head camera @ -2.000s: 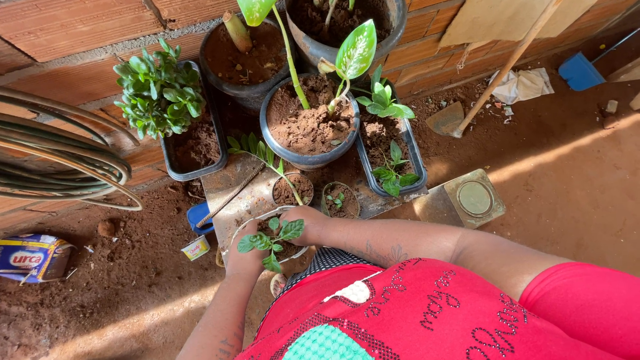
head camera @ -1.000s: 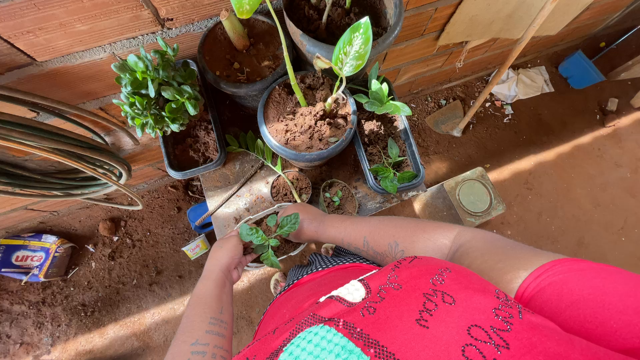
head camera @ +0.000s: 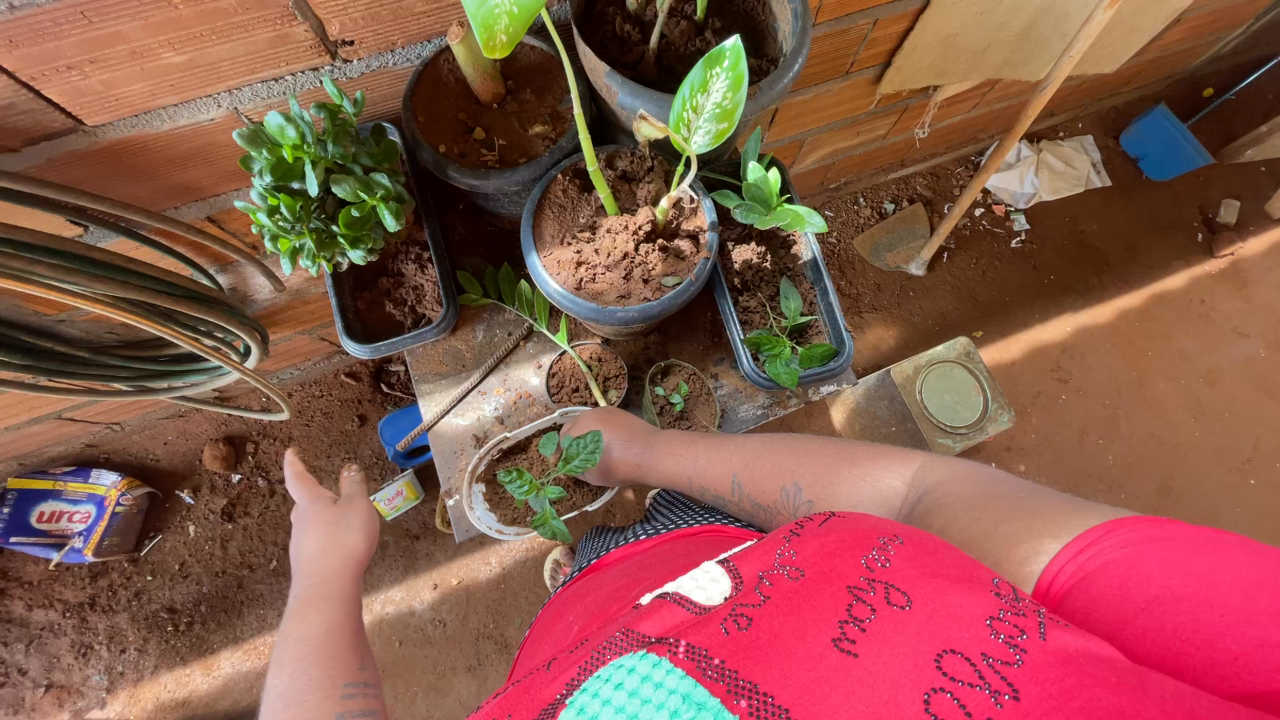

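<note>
My right hand (head camera: 612, 447) rests at the right rim of a white tub of soil (head camera: 478, 505); its fingers are partly hidden, so its grip is unclear. A leafy seedling (head camera: 545, 485) stands in the tub. My left hand (head camera: 330, 505) is off to the left over the dirt floor, fingers apart and holding nothing, beside a small yellow-and-white packet (head camera: 398, 495). Just behind the tub are a small pot of soil with a leaning stem (head camera: 588, 375) and a small pot with tiny sprouts (head camera: 682, 396).
Behind stand a dark round pot (head camera: 620, 315), a rectangular planter (head camera: 835, 345), a succulent planter (head camera: 392, 345) and larger pots by the brick wall. A coiled hose (head camera: 130, 310) is left. A hoe (head camera: 895, 238), metal can (head camera: 952, 393) and blue dustpan (head camera: 1167, 142) lie right.
My left hand has let go of the tub's left side and moved left, away from it. My right hand stays at the tub's right side.
</note>
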